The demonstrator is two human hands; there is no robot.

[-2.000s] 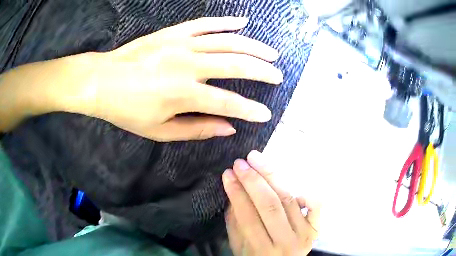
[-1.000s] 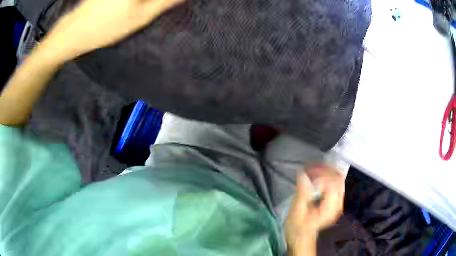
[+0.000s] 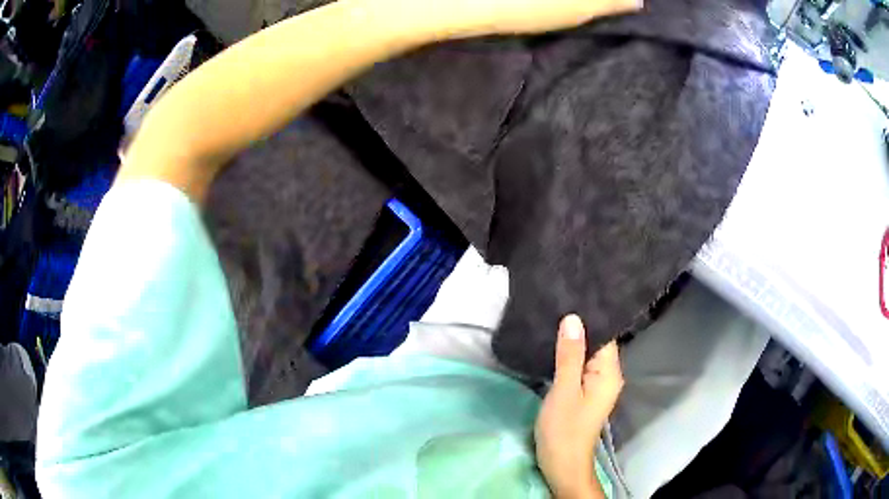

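Observation:
The dark garment panel (image 3: 614,166) hangs over the front edge of the white table and down to the lap. My right hand (image 3: 580,404) is at the lower middle and pinches the panel's lower edge, with the thumb on top and the fingers partly hidden behind the cloth. My left hand (image 3: 570,14) reaches across the top of the picture over the panel. It is partly cut off by the top edge, so its grip cannot be seen.
The white table (image 3: 814,185) is at the right, with a marked tape (image 3: 780,310) along its front edge. A red scissors handle (image 3: 885,273) is cut off at the right edge. A blue crate (image 3: 375,292) stands left of the lap beside dark cloth (image 3: 283,244).
My left hand has moved right across the top. My right hand, earlier blurred below the panel, now pinches its edge. The panel has been shifted and folded, uncovering more of the blue crate.

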